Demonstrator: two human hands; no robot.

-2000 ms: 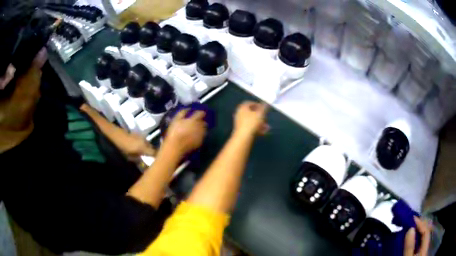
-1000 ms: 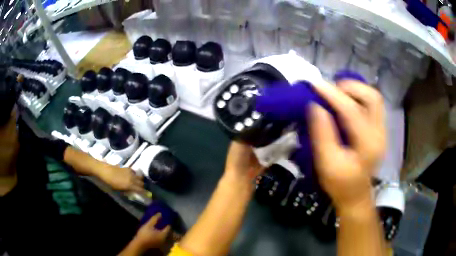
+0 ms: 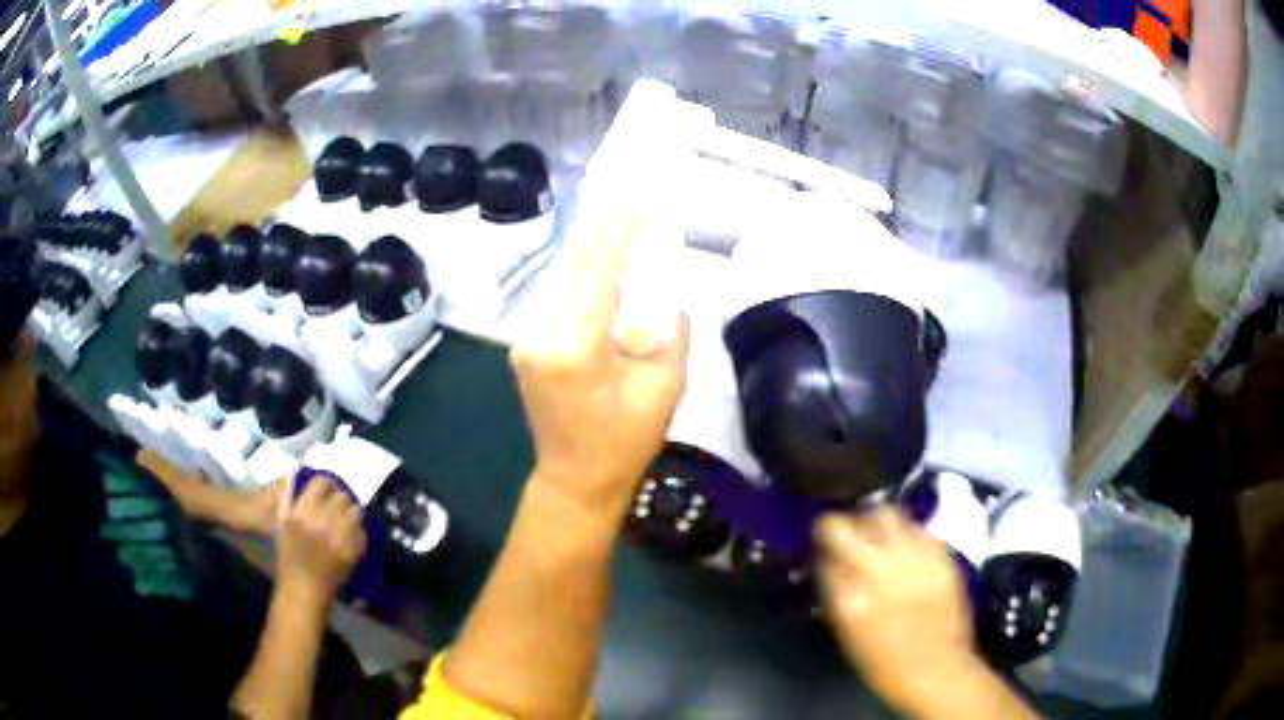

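A security camera is held up in front of me, its white housing on top and its plain glossy black ball facing me. My left hand grips its white bracket on the left side. My right hand is blurred below the ball. The dark purple cleaning cloth shows at the ball's lower left and by my right fingers. The fingertips are partly hidden. More cameras lie lens-side out on the green mat below, such as one at the right.
A co-worker's hand holds a cloth on another camera. Rows of upright cameras stand at the left and back. Clear trays stand behind, under the white shelf. A clear container is at the lower right.
The camera has turned from lens-front to its plain black back. My left hand has moved from below it up to the bracket. My right hand and the cloth have moved down below the ball.
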